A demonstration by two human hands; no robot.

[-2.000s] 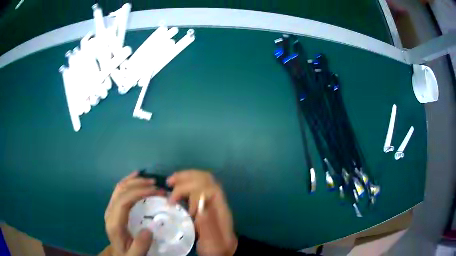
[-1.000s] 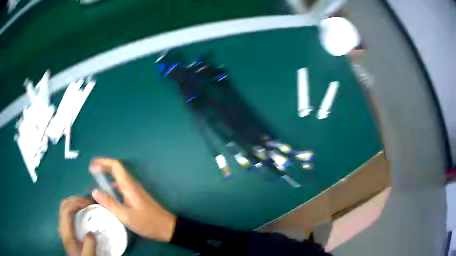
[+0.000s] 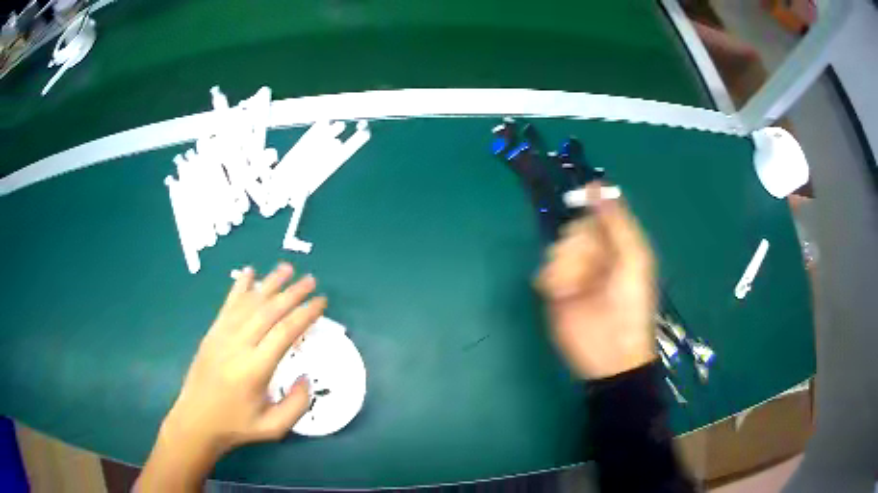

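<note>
A white round camera housing point(image 3: 332, 385) lies on the green bench at front centre-left, its slotted face up. My left hand point(image 3: 241, 361) is on its left side, thumb on the face and fingers spread over the far edge. A small white tip shows by my left fingertips; the rest is hidden. My right hand point(image 3: 602, 284), blurred, pinches a short white antenna point(image 3: 590, 195) over the cable bundle. The bundle of black cable harnesses point(image 3: 539, 178) is partly hidden by that hand. A single white antenna point(image 3: 752, 269) lies at the right.
A loose pile of white antennas point(image 3: 226, 173) lies at the back left against the pale rail point(image 3: 424, 104). A white round part point(image 3: 781, 162) sits at the bench's right corner. A white unit point(image 3: 73, 43) is on the belt at far left. A brown carton point(image 3: 756, 438) is below at right.
My right hand has left the housing and moved far right, taking hold of an antenna. Only one of the two right-hand antennas still lies there. My left hand stays at the housing.
</note>
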